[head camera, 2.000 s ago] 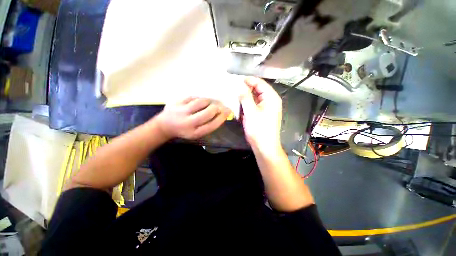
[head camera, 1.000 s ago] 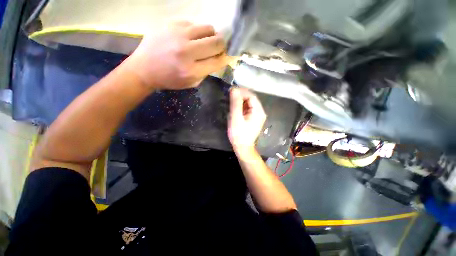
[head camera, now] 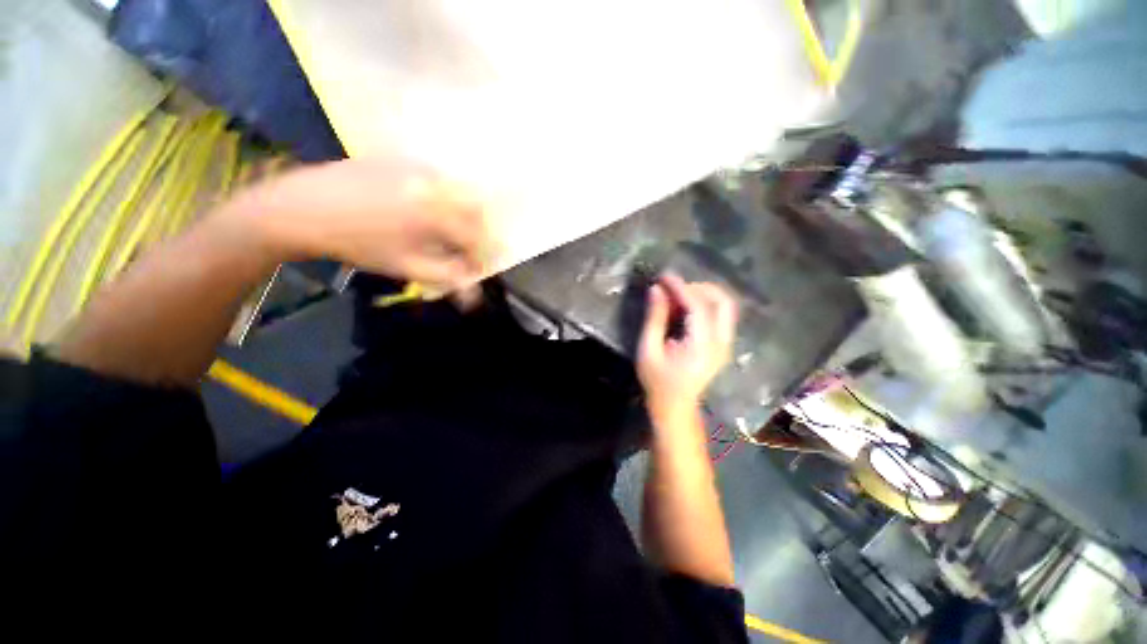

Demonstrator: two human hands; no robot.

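A cream cover piece (head camera: 566,113) with thin yellow edges spreads across the top middle of the view. My left hand (head camera: 415,227) is blurred and pinches the cover's near lower-left corner. My right hand (head camera: 686,330) is off the cover, over the dark tabletop to its right. Its fingers are curled, and whether a small thing is between them cannot be told. The pale cylinder arm (head camera: 925,333) of the machine is blurred to the right of my right hand.
A stack of cover pieces with yellow edges (head camera: 113,214) is at the left. The dark tabletop (head camera: 792,296) lies under my right hand. A pale yellow tape roll (head camera: 908,484) and thin cables are at the lower right, above the grey floor.
The view has swung. The cover has come away from the cylinder arm and lies flatter and wider in view. My left hand has moved toward me with its corner. My right hand stays off the cover.
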